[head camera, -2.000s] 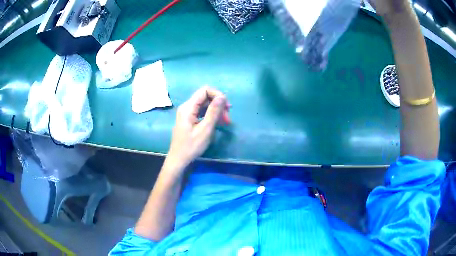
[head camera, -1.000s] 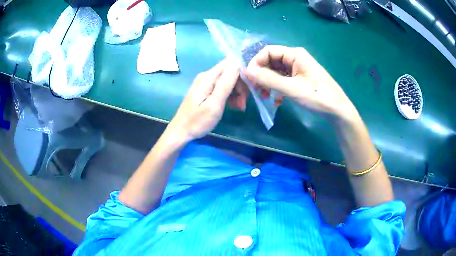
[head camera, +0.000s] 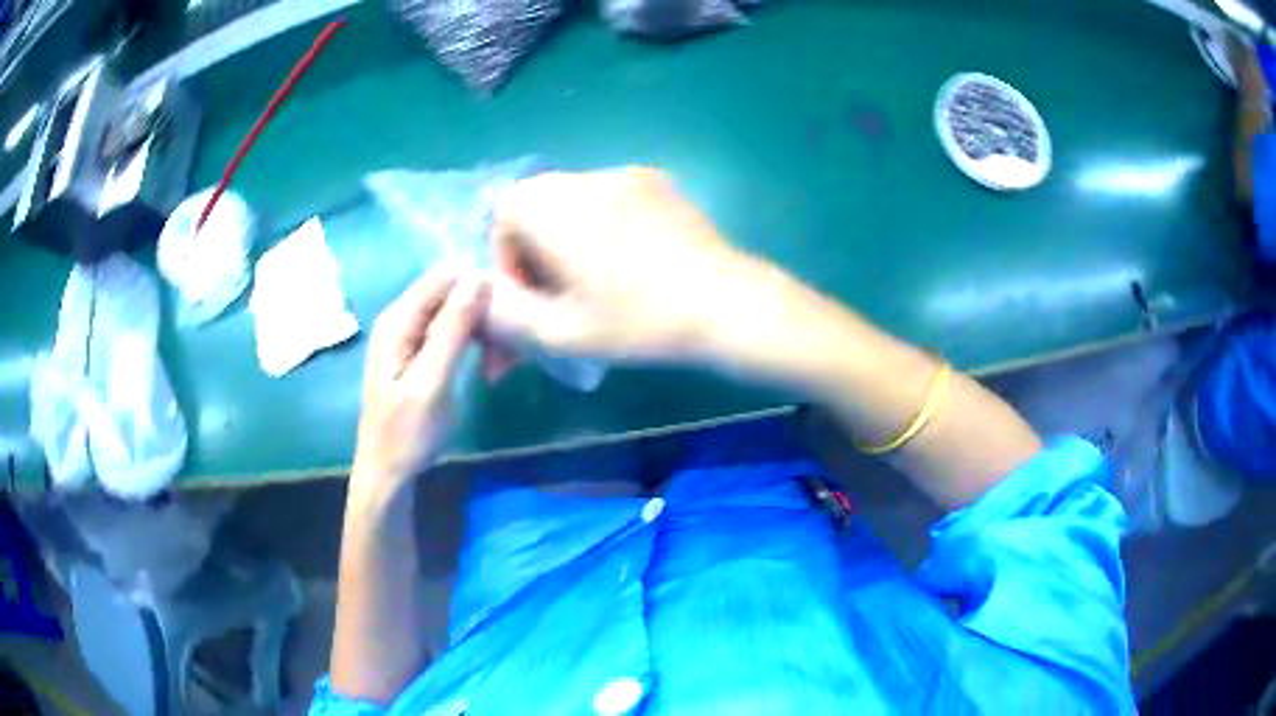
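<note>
A clear plastic bag [head camera: 434, 196] is held between my two hands above the green bench top [head camera: 826, 252], left of the middle. Its far end sticks out beyond my fingers and a corner shows below my right hand. My left hand [head camera: 420, 357] pinches the bag's near side with thumb and fingers. My right hand [head camera: 602, 266] is blurred and closed on the bag, touching my left fingertips. The bag's contents are hidden by my hands.
A white dish [head camera: 992, 132] of small metal parts lies at the right. Bags of fasteners [head camera: 483, 31] lie at the back. A white paper piece [head camera: 301, 298], a white bundle [head camera: 206, 256] with a red stick [head camera: 270, 115], wrapped bundles [head camera: 109, 375] and a metal box [head camera: 119, 154] stand left. Another person's sleeve [head camera: 1238, 399] shows far right.
My right hand came from the back right to the bag at my left hand. Since a second ago, both hands and the bag appear further left, while the camera view has also shifted.
</note>
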